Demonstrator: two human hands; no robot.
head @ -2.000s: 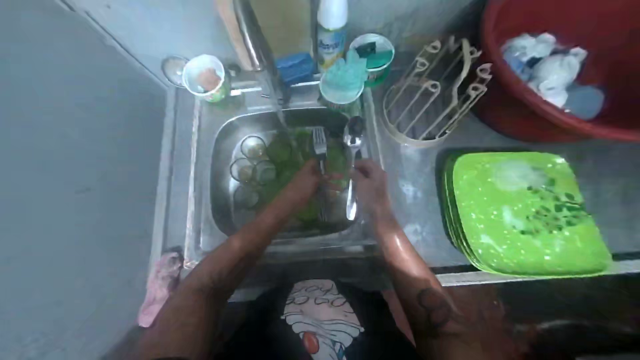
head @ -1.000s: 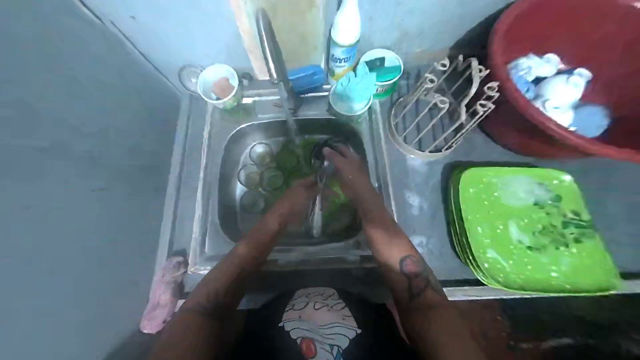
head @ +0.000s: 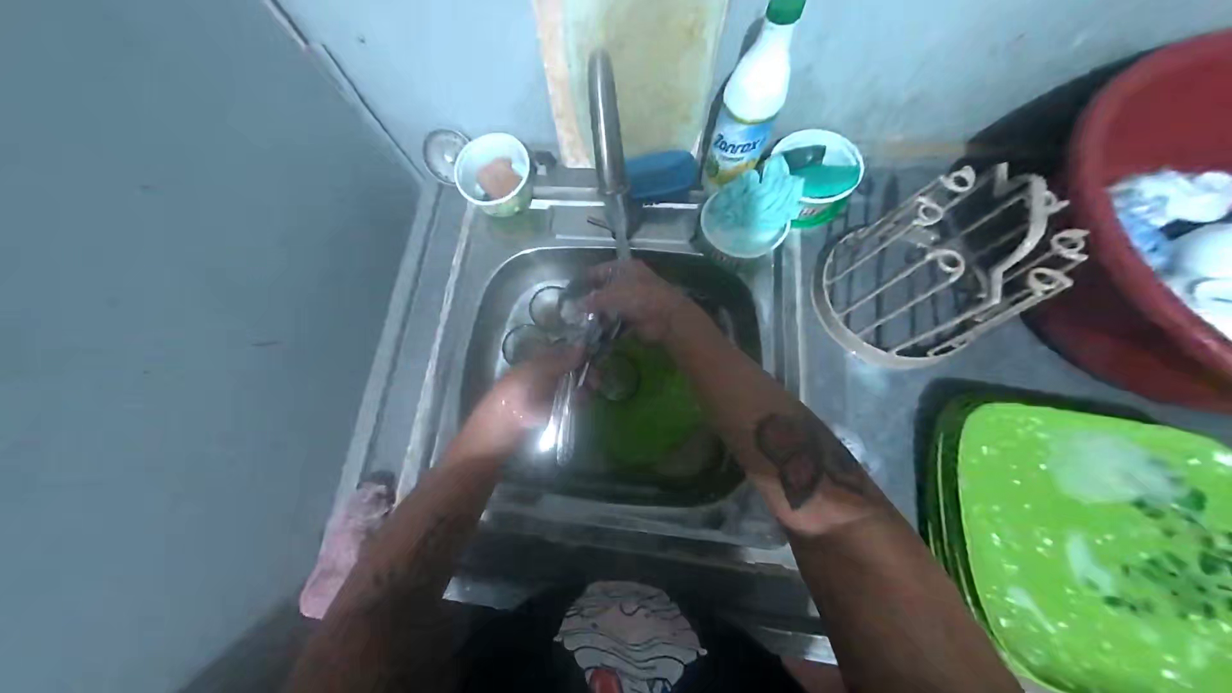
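Both hands are over a stainless steel sink [head: 616, 515] under the running faucet [head: 606, 125]. My left hand [head: 534, 390] is closed around the handles of some metal cutlery [head: 565, 414], which looks like spoons and forks. Directly beneath the faucet, my right hand [head: 635, 298] is at the upper end of the same cutlery; blur hides its exact grip. Several drinking glasses [head: 523, 343] stand in the sink at left, partly covered by the hands. A green item [head: 659, 409] lies low in the basin beside them.
Behind the sink stand a cup with a sponge [head: 493, 175], a blue brush or scrubber [head: 661, 175], a Zonrox bottle [head: 746, 111] and tubs, one holding a teal glove [head: 757, 202]. To the right are a wire rack [head: 924, 279], stacked green plates [head: 1088, 539] and a red basin [head: 1107, 221].
Both hands have moved left and the right one further back, to the faucet stream. Two seconds ago a fork and a spoon showed apart between the hands; now the cutlery is bunched together.
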